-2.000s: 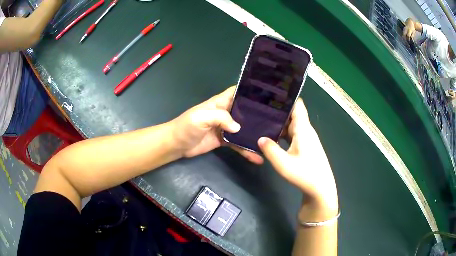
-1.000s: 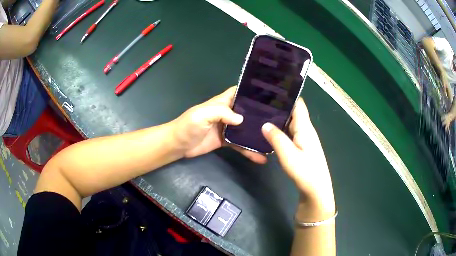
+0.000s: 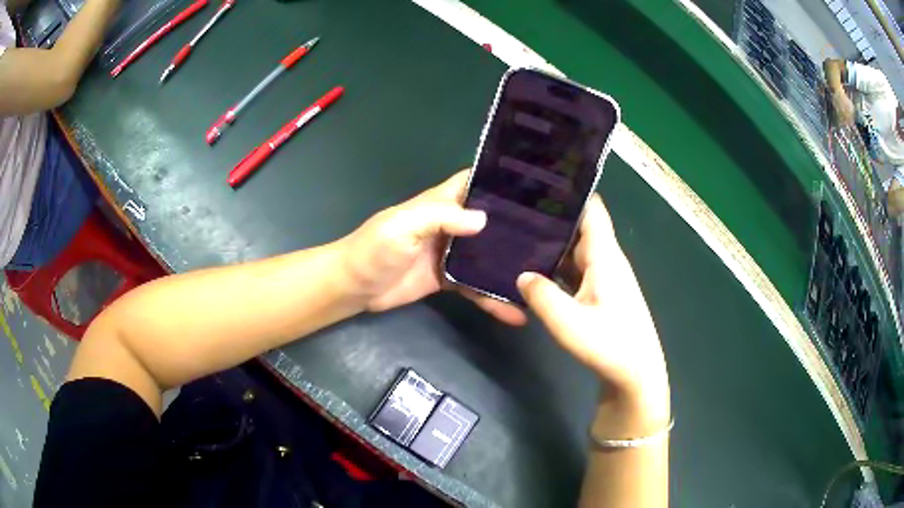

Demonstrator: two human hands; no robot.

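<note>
A smartphone with a dark screen and light metal edge is held upright-tilted above the green mat. My left hand holds its lower left side, thumb on the screen edge and fingers partly hidden behind it. My right hand holds the lower right side, thumb at the bottom of the screen. Faint blocks show on the screen, too dim to read. Two phone batteries lie side by side on the mat near the bench's front edge, below the hands.
A red marker pen and ballpoint pens lie at upper left. A neighbour's arm and a red stool are at far left. The green conveyor curves along the right, with a tray of dark phones. Another person is beyond.
My left thumb has moved up the screen edge; my right thumb moved up, then back down. A tray of phones has appeared at the right. The person beyond the conveyor has shifted. The smartphone stays put.
</note>
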